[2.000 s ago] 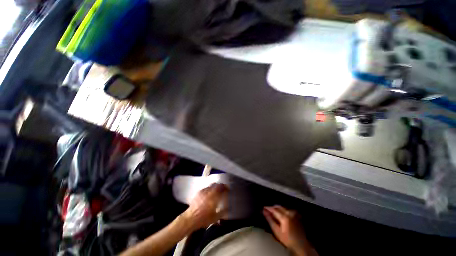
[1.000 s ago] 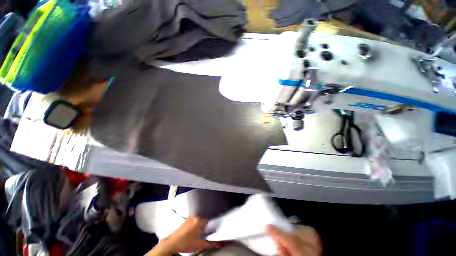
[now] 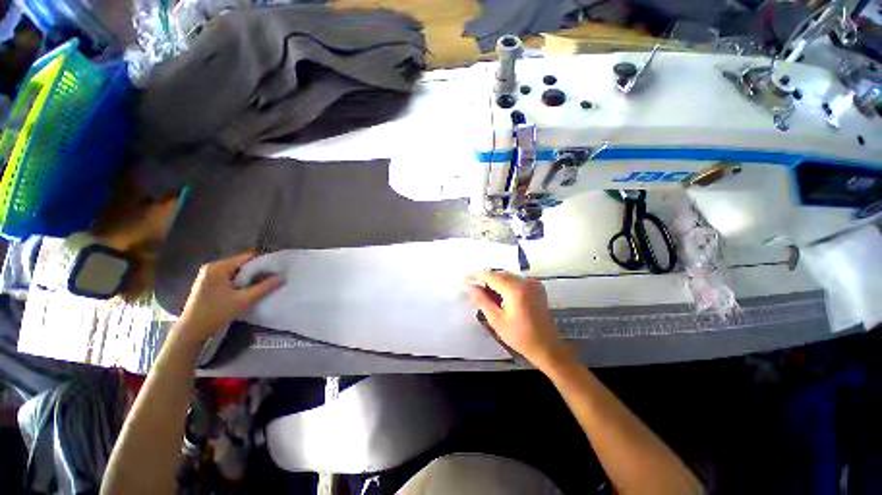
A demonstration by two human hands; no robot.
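Observation:
A white lining piece (image 3: 377,298) lies flat over the dark grey-brown garment panel (image 3: 324,198) at the front of the table. My left hand (image 3: 220,295) holds the lining's left end, thumb on top. My right hand (image 3: 513,307) is on its right end, with thumb and fingertips on the cloth near the edge. The panel shows behind the lining and reaches right toward the presser foot (image 3: 527,224) of the white sewing machine (image 3: 667,121). Whether the panel's tip is under the foot is unclear.
Black-handled scissors (image 3: 642,240) lie under the machine arm, beside a pale thread bundle (image 3: 706,261). A rumpled dark panel stack (image 3: 290,77) is behind left. Green and blue baskets (image 3: 63,145) stand far left, near a small dark square device (image 3: 100,272). A measuring strip (image 3: 677,321) runs along the front edge.
The white lining has moved up from below the table edge onto the panel. Both hands have moved up onto the table and spread apart. The view has shifted, and the machine appears further left.

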